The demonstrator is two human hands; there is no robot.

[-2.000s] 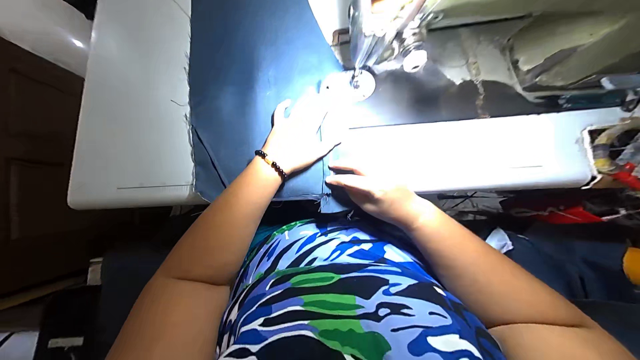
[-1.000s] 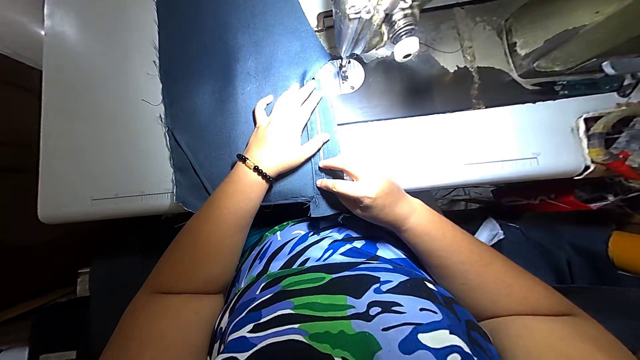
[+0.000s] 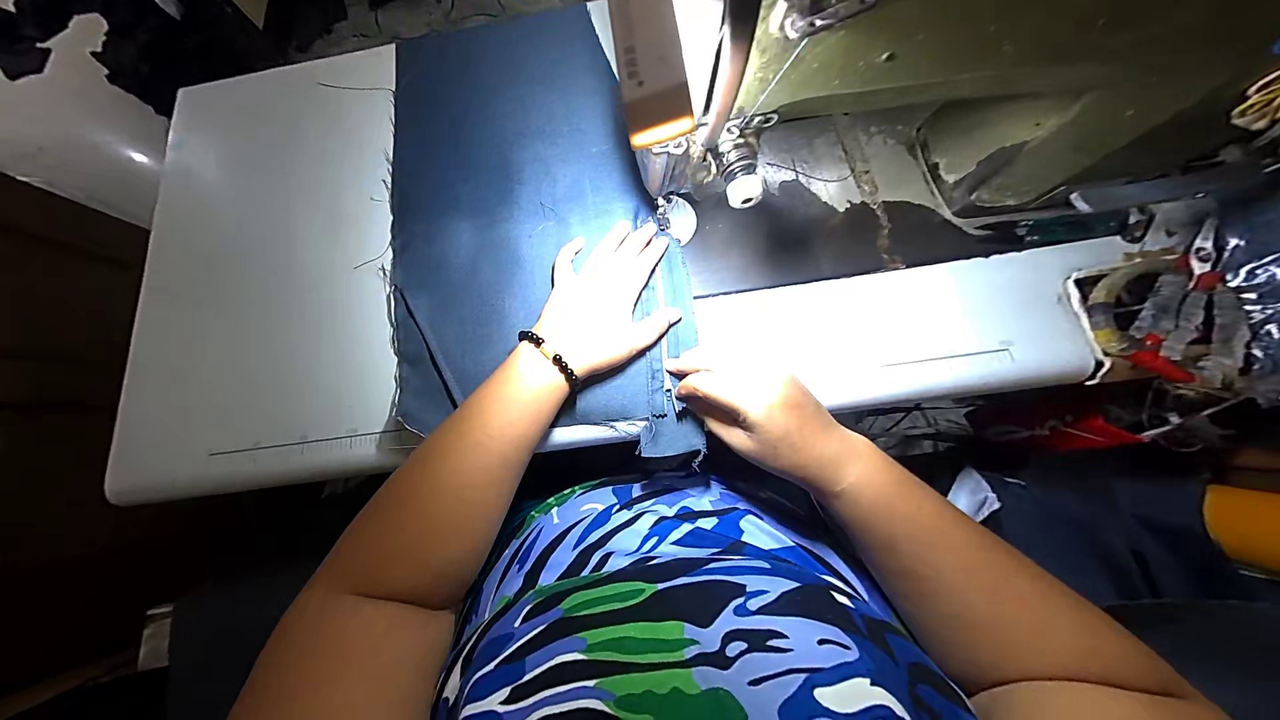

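Note:
A dark blue fabric panel (image 3: pixel 500 170) with a frayed left edge lies on the white sewing table, its right edge by the presser foot (image 3: pixel 662 215) of a sewing machine. My left hand (image 3: pixel 605 305) rests flat on it, fingers spread, fingertips just below the foot, a beaded bracelet on the wrist. Along the fabric's right edge runs a zipper (image 3: pixel 662 350) on its tape. My right hand (image 3: pixel 765 415) pinches the zipper's lower part at the table's front edge, with thumb and forefinger. A short end of fabric hangs over that edge.
The green machine body (image 3: pixel 1000 80) spans the upper right, with a lit lamp (image 3: pixel 655 90) above the needle area. At the table's right end (image 3: pixel 1000 320) hang wrapped scissors or snips (image 3: pixel 1195 290) and a yellowish ring. An orange object (image 3: pixel 1240 525) lies at the far right.
The view has shifted, showing more of the table's left and back. The left hand stays flat near the foot; the right hand now pinches the zipper area, where the zipper shows more plainly.

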